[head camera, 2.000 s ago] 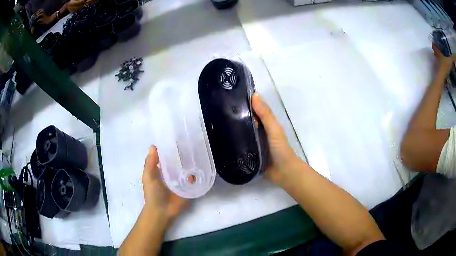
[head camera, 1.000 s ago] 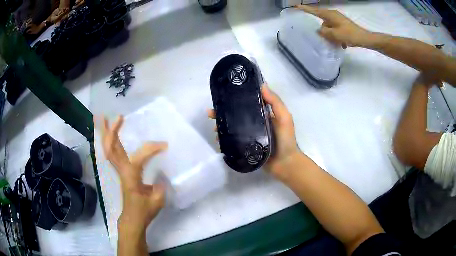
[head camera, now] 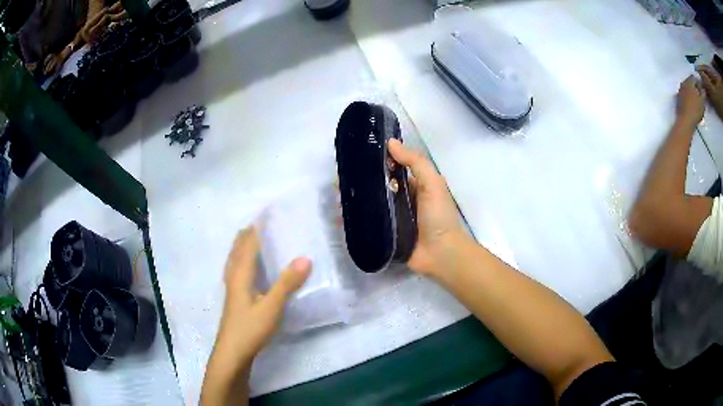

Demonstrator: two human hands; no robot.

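A glossy black oval base (head camera: 366, 190) is held upright-long in my right hand (head camera: 434, 210), with my thumb on its ribbed side near small brassy dots. The base is turned partly on its side, so the round vents do not show clearly. A frosted white tank (head camera: 305, 258), blurred, lies or stands just left of the base. My left hand (head camera: 265, 289) is at the tank's left side with thumb and fingers apart; whether it grips the tank is unclear from the blur.
A translucent-topped unit on a black base (head camera: 483, 75) stands at upper right. Small dark parts (head camera: 187, 129) lie upper left. Black housings (head camera: 95, 317) stand at left, more (head camera: 143, 63) behind a green frame bar (head camera: 71, 151). Another person's arm (head camera: 674, 174) rests at right.
The black base has rolled to show its side. The tank was turned over and now sits closer to the base. The other person's hand has let go of the unit at upper right and drawn back.
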